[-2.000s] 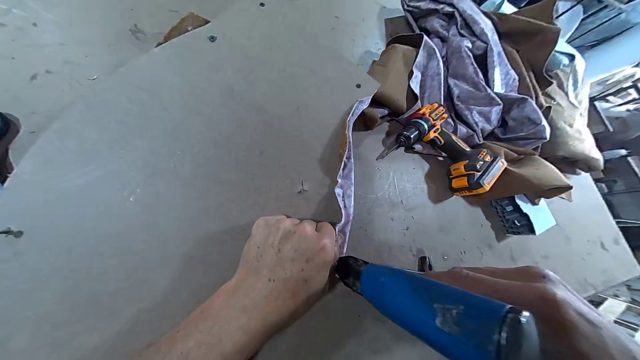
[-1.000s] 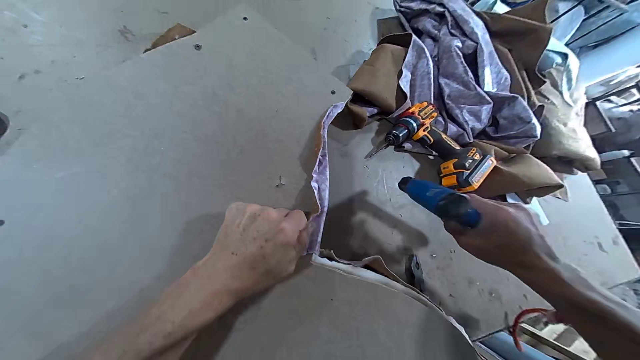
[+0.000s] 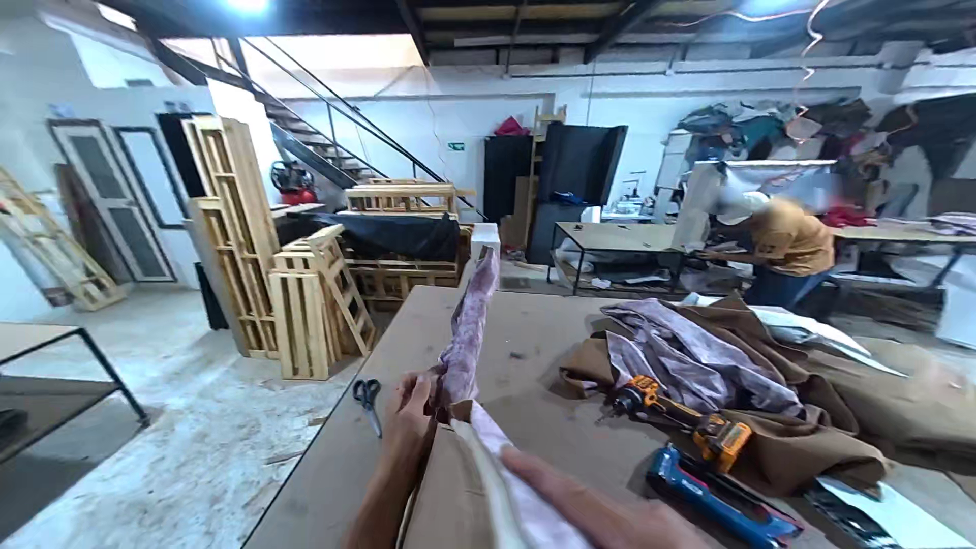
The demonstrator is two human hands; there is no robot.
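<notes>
My left hand (image 3: 412,408) grips the edge of a lilac fabric strip (image 3: 467,335) at the corner of a board-faced panel (image 3: 446,484). My right hand (image 3: 602,503) lies on the fabric along the panel's edge, fingers extended and blurred; whether it pinches the cloth cannot be told. Right of it, a blue power tool (image 3: 717,496) rests on the table. Just beyond lies a yellow and black cordless drill (image 3: 679,419), next to a heap of lilac and brown fabric (image 3: 701,358). Black-handled scissors (image 3: 368,404) lie left of my left hand.
The worktable (image 3: 534,328) has its left edge close to the scissors. Wooden frames (image 3: 301,324) stand on the floor beyond that edge. A person in a yellow shirt (image 3: 793,236) is at another table at the back right. A dark packet (image 3: 850,515) lies at the lower right.
My right hand has let go of the blue tool, which now lies on the table, and has moved to the fabric. The view has tilted up strongly to show the workshop.
</notes>
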